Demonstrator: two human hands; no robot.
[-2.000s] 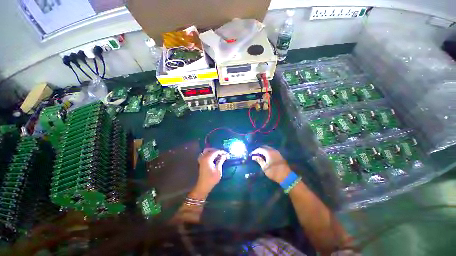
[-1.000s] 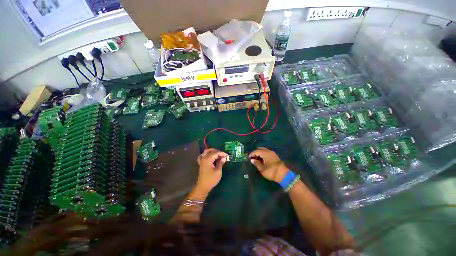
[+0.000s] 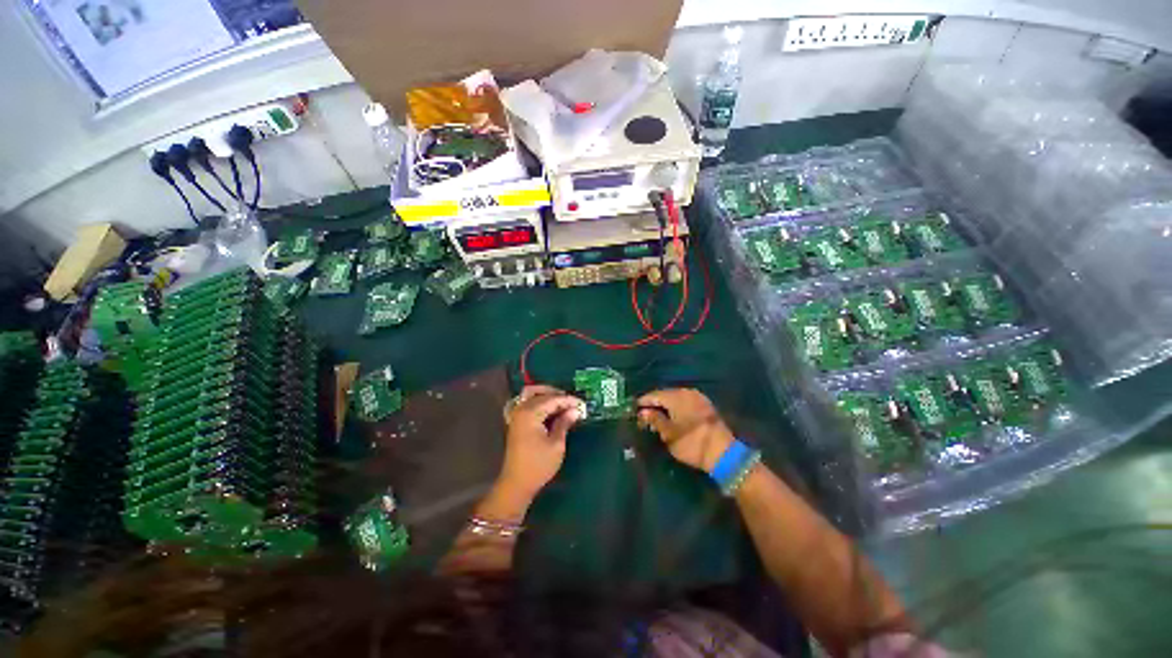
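Note:
A small green circuit board (image 3: pixel 602 393) lies on the dark green mat between my hands, its light off. My left hand (image 3: pixel 545 422) is at the board's left edge, fingertips closed on a small pale piece; a red test lead (image 3: pixel 566 336) runs to it. My right hand (image 3: pixel 680 424) is at the board's right edge, fingertips closed on a small dark piece, perhaps a probe end. Whether the fingertips also grip the board cannot be told. The leads come from the cream bench meter (image 3: pixel 614 184).
A DC power supply (image 3: pixel 499 240) with red digits stands under an open carton (image 3: pixel 470 203). A PCB rack (image 3: pixel 212 399) is at left. A blister tray (image 3: pixel 842 378) with boards is at right. Loose boards (image 3: pixel 388 306) lie at back left, beside a brown mat (image 3: pixel 443 450).
The bright white light on the board seen two seconds ago is off. My hands have stayed on either side of the board, and the view has shifted slightly.

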